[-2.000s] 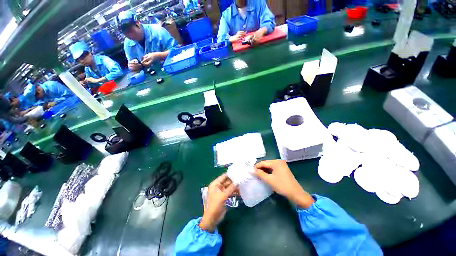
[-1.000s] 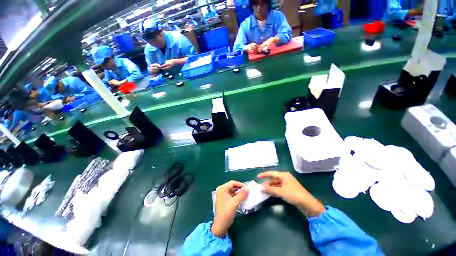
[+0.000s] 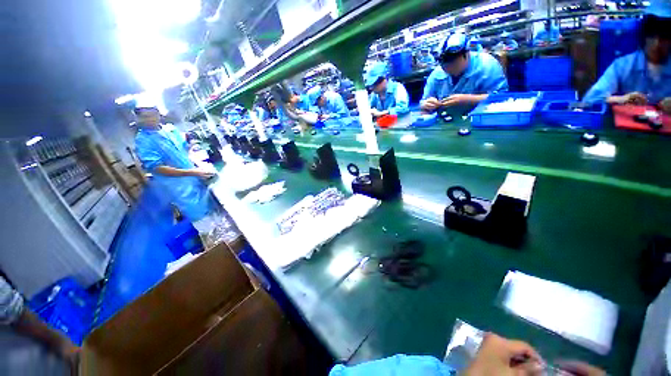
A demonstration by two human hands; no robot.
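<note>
My left hand (image 3: pixel 502 358) is at the bottom right, its fingertips pinched on a small shiny clear bag (image 3: pixel 544 364). My right hand (image 3: pixel 583 369) meets it from the right; most of it is cut off by the bottom edge and its grip is unclear. A pale shiny piece (image 3: pixel 465 339), likely another clear bag, shows just left of my left hand. A flat white stack (image 3: pixel 563 308) lies on the green bench beyond my hands. A loose pile of thin black loops (image 3: pixel 405 264) lies further left.
Open black gift boxes (image 3: pixel 489 220) with round black parts stand along the line. Bulk-packed parts (image 3: pixel 313 209) lie on a white sheet (image 3: pixel 331 235). A large open carton (image 3: pixel 199 312) is at the bench's left edge. A person (image 3: pixel 171 165) stands beyond it; others work opposite.
The view has swung left, bringing the carton, aisle and standing person in. My hands now show at the bottom right, partly cut off. The white insert stack and round pads have mostly left view.
</note>
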